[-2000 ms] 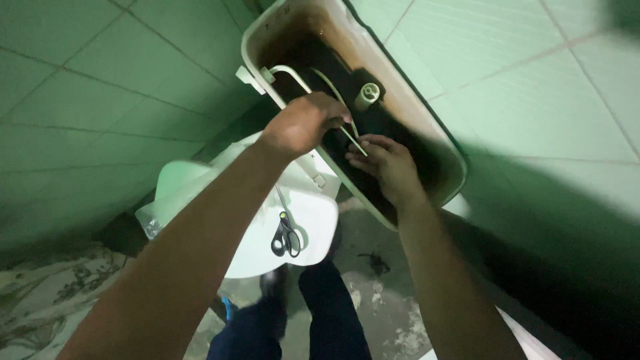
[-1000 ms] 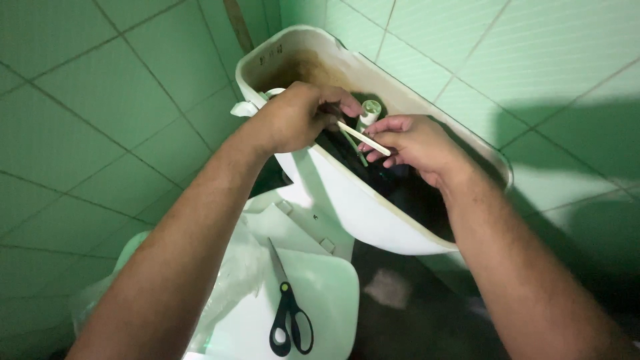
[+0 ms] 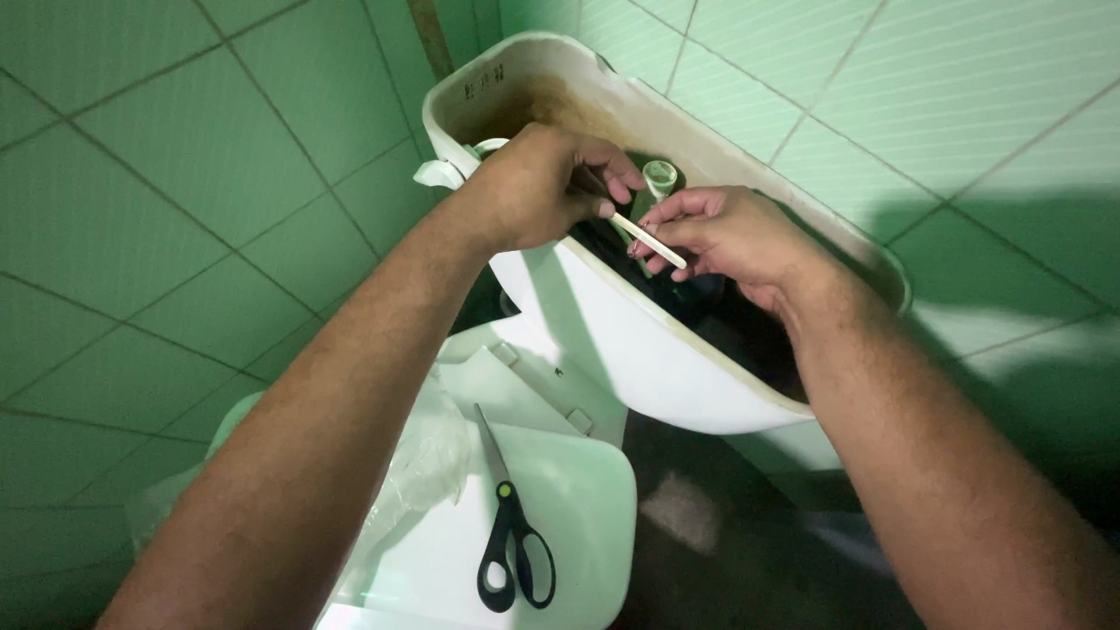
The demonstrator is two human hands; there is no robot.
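Note:
Over an uncovered toilet cistern (image 3: 647, 376), my left hand (image 3: 556, 188) pinches the upper end of a thin white plastic flush-lever arm (image 3: 649, 240) between thumb and fingers. My right hand (image 3: 731, 236) has its fingertips around the same arm near its lower end. Behind the fingers stands a white overflow tube (image 3: 659, 178) with an open top. The white flush handle (image 3: 437, 174) sits on the outer left wall of the cistern. Part of the cistern's dark inside is hidden by my hands.
Black-handled scissors (image 3: 514, 534) lie on the closed white toilet lid (image 3: 582, 490), beside a clear plastic bag (image 3: 429, 455). Green tiled walls (image 3: 219, 201) meet behind the cistern. Dark floor (image 3: 717, 542) shows at the lower right.
The view has moved closer and tilted. Both hands stay together at the white arm over the cistern; the scissors still lie on the toilet lid.

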